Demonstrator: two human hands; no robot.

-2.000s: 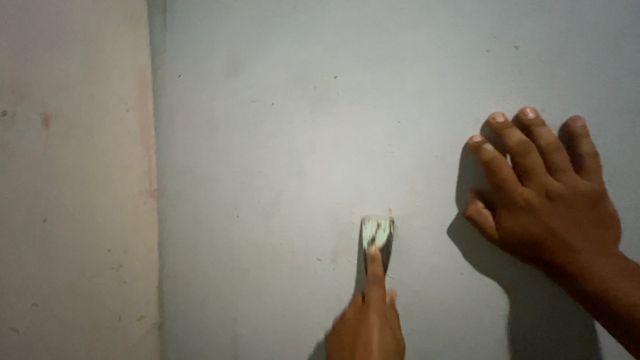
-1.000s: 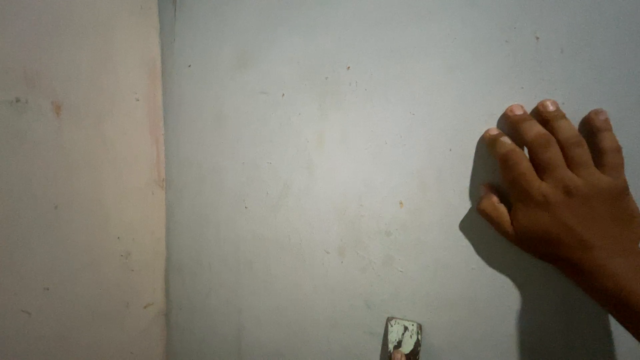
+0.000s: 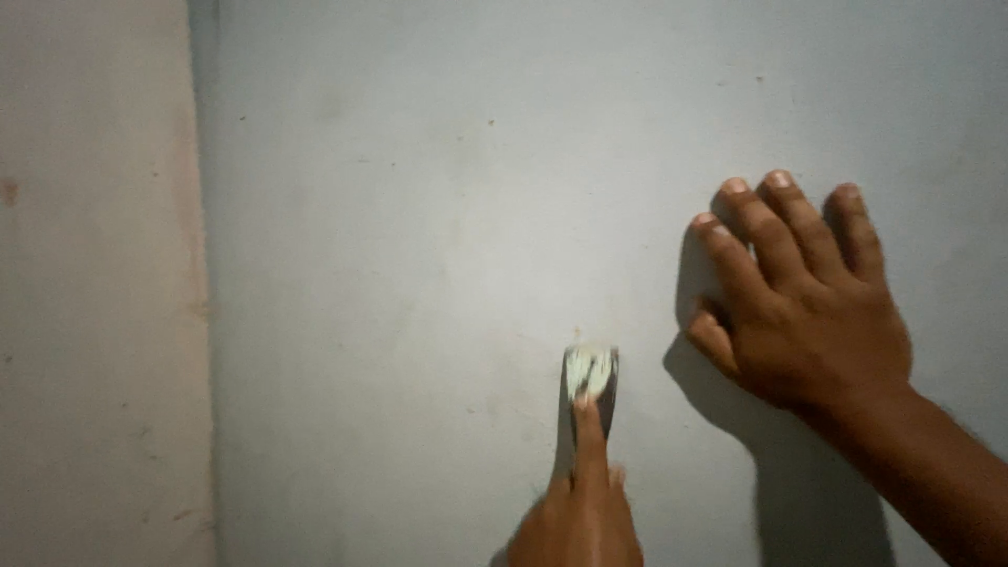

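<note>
A putty knife with a pale, paint-smeared blade is held in my left hand at the lower middle of the view. The index finger lies extended along the blade, and the blade's edge is at the wall, just below a small yellowish mark. The handle is hidden by the hand. To the right, my right hand rests on the wall with its fingers spread, holding nothing, its thumb toward the knife.
An inner corner runs down the left side, where a beige wall section meets the grey-white wall. Small dark specks and faint scratches mark the surface. Shadows of the hands and forearm fall on the wall.
One second ago the putty knife was at the bottom edge; my left hand has since moved up with it. My right hand stays on the wall.
</note>
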